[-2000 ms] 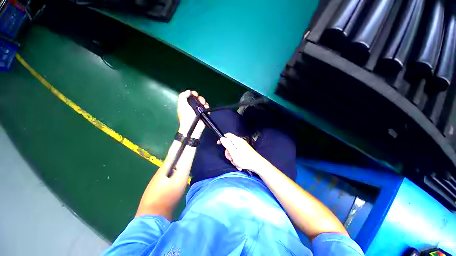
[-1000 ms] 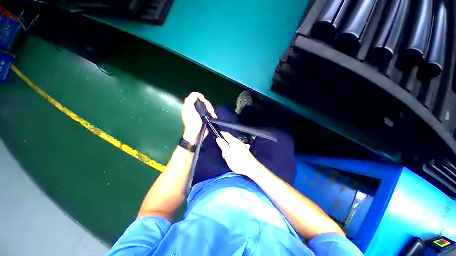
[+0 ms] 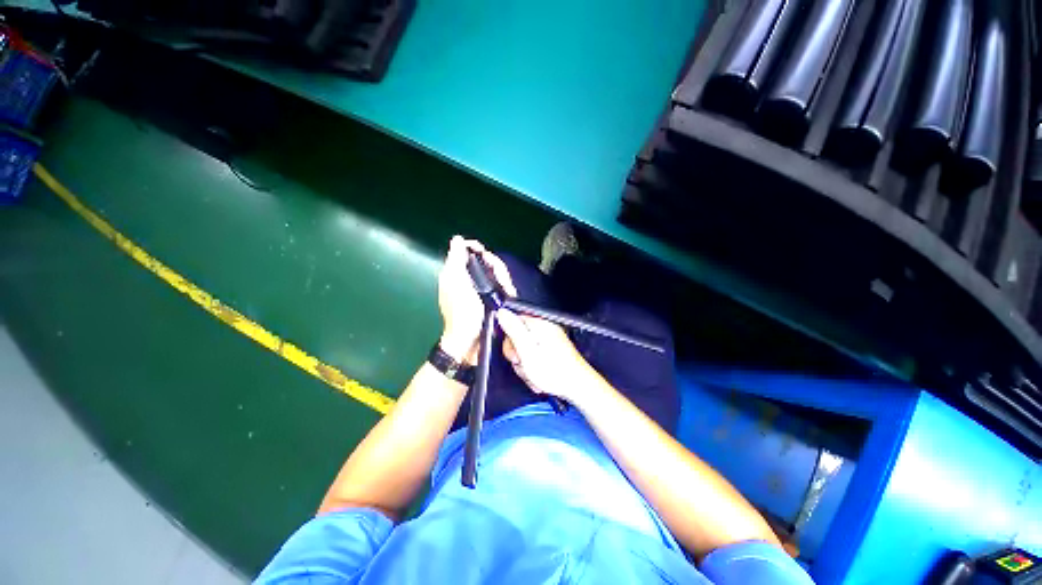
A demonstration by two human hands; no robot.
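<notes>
A black tripod leg set (image 3: pixel 480 394) is held over the lap. Two thin legs show spread apart, one pointing down toward the shirt, the other out to the right over the thigh. My left hand (image 3: pixel 462 299) is closed around the black hub at the top. My right hand (image 3: pixel 542 353) is just below the hub, with its fingers at the joint between the two visible legs. What lies inside the right hand is hidden, and a dark tip shows below it.
A stacked slotted black tray (image 3: pixel 800 149) with several thick glossy black sticks is at upper right on the green bench (image 3: pixel 548 103). Another black tray (image 3: pixel 363 46) is at upper left. A blue machine table (image 3: pixel 914 480) stands at lower right.
The two visible legs have swung wider apart, one now pointing down and one to the right. The hands have come closer together, and the rod section between them no longer shows.
</notes>
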